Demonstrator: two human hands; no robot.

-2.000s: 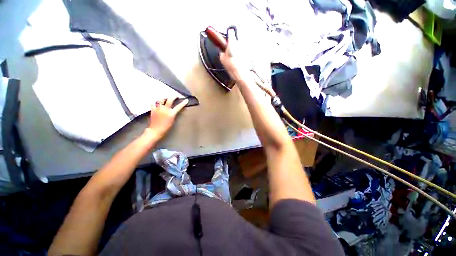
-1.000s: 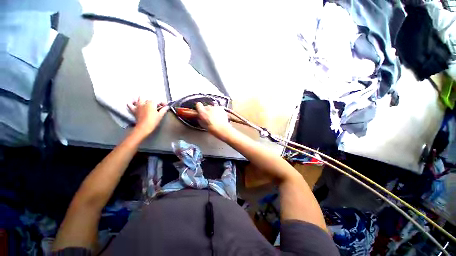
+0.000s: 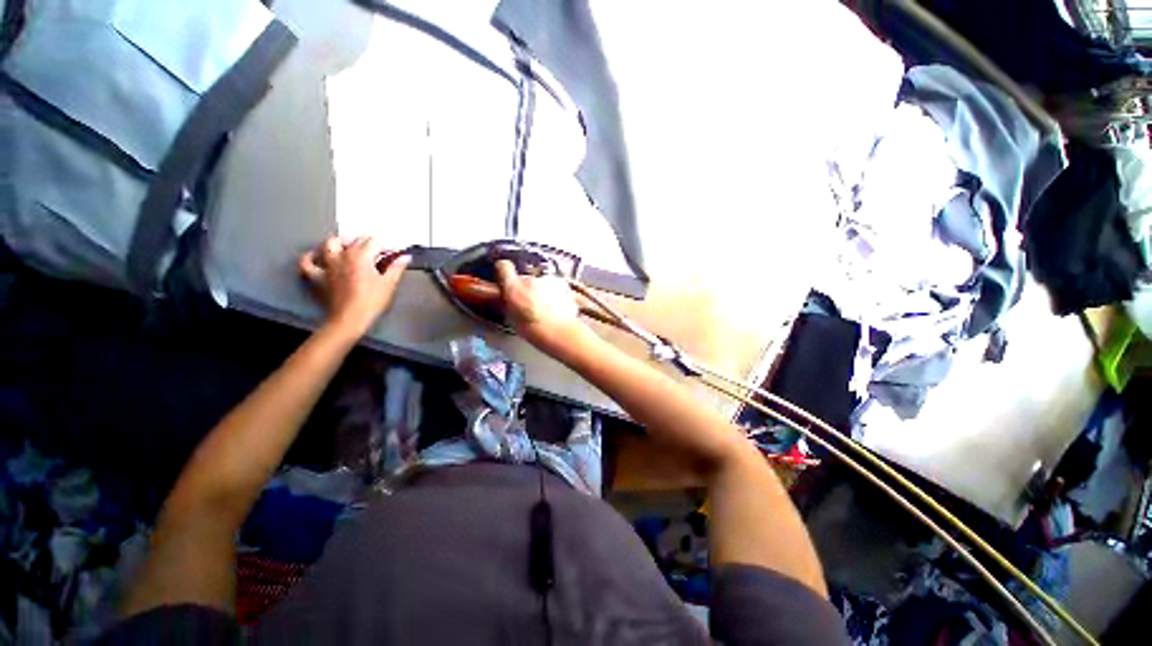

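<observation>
A white garment panel (image 3: 392,152) with dark lines across it lies on the pale ironing table. A dark strip (image 3: 613,279) runs along its near edge. The steam iron (image 3: 470,288) rests on this strip, its pointed end to the left. My right hand (image 3: 537,303) is closed on the iron's orange-brown handle. My left hand (image 3: 356,288) is at the near edge, left of the iron's tip, with thumb and fingers at the strip's left end. Whether the fingers pinch the cloth or only press it is not clear.
Blue-grey panels with dark bands (image 3: 89,126) hang over the left table edge. A crumpled grey and white heap (image 3: 935,215) lies at the right. A black pad (image 3: 815,360) is right of the iron. Two yellow-tan hoses (image 3: 872,457) run to the lower right. Cloth heaps lie below the table.
The iron has come from the table's middle down onto the panel's near edge, in my right hand. The panel's near edge now lies straighter, and the view has shifted left.
</observation>
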